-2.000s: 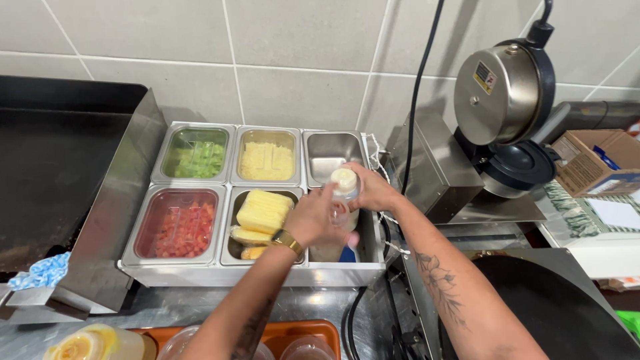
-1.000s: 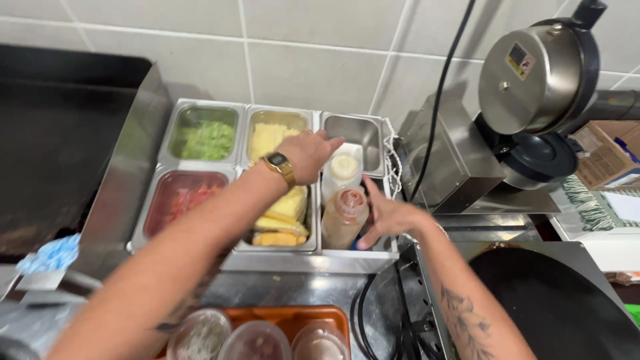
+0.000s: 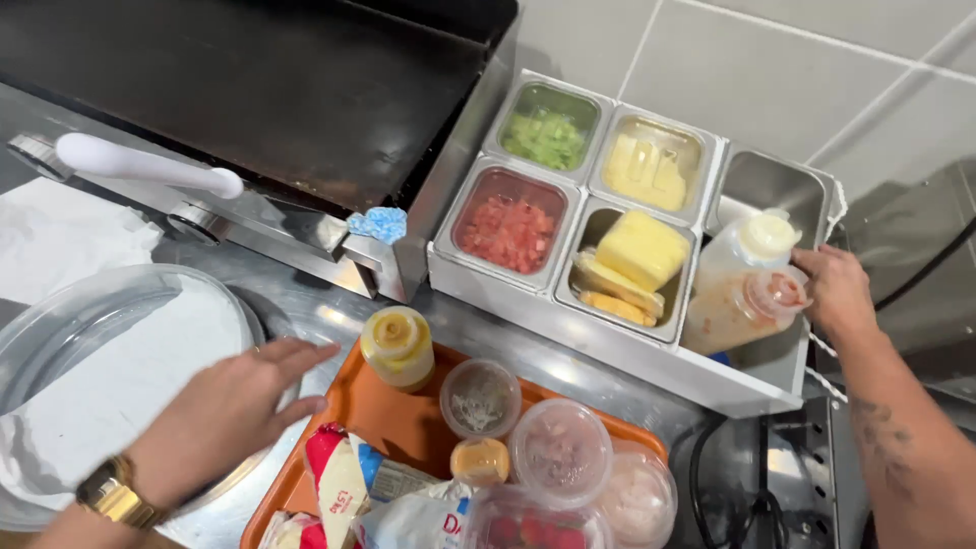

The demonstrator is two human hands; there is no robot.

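My left hand [image 3: 229, 404], with a gold watch at the wrist, is over the counter between a round clear plastic container [image 3: 122, 358] and an orange tray [image 3: 396, 427]; its fingers are apart and it holds nothing. At the holder's right end my right hand [image 3: 839, 293] touches two squeeze bottles, a pale one [image 3: 762, 236] and one with orange-pink sauce [image 3: 743, 305]; how firmly it grips is hidden. Beside them, metal pans hold chopped green vegetable [image 3: 545, 137], diced tomato [image 3: 509, 229], a pale yellow food [image 3: 646, 171] and yellow blocks [image 3: 643, 248].
A flat griddle [image 3: 252, 84] stands at upper left, with a white-handled tool [image 3: 145, 164] and a blue cloth [image 3: 379, 224] at its front. The tray bears a yellow sauce bottle [image 3: 396, 351], lidded tubs [image 3: 560, 450] and food bags [image 3: 343, 473]. Black cables [image 3: 701, 473] lie at lower right.
My left hand has left the bottles and moved left, over the counter beside the tray. My right hand stays beside the bottles. The view has swung left.
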